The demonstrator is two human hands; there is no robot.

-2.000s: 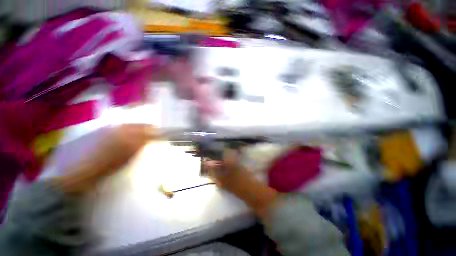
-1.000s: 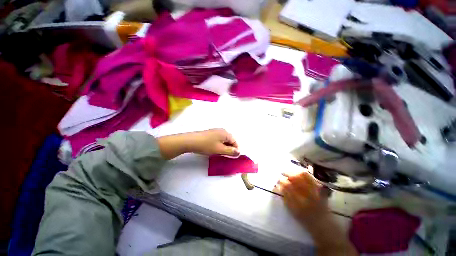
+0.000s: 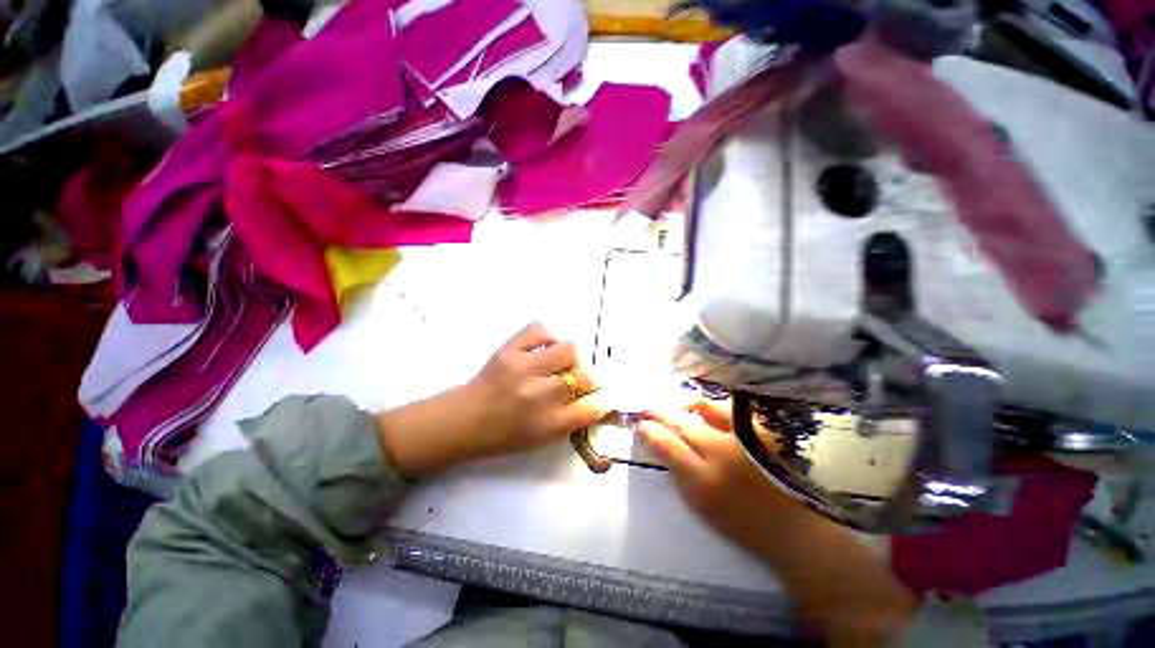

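My left hand (image 3: 538,390), with a ring, has its fingers bent and its fingertips down on the white machine bed. My right hand (image 3: 712,458) reaches in from the lower right, and its fingertips nearly meet the left ones, just left of the needle area. Lamp glare washes out this spot, so I cannot tell whether fabric is between the fingers. A thin dark slide plate outline (image 3: 603,294) surrounds the spot. The white machine head (image 3: 747,272) and its shiny metal parts stand at the right.
A magenta and lilac fabric heap (image 3: 329,108) with a red-pink tie (image 3: 285,209) fills the upper left. A stack of small magenta pieces (image 3: 595,152) lies behind the bed. A magenta pad (image 3: 994,532) lies under the arm. A measuring tape (image 3: 545,580) runs along the front edge.
My left hand has moved right, close to my right hand. The small magenta piece seen beside it is no longer distinguishable. The view has shifted, bringing the machine head closer.
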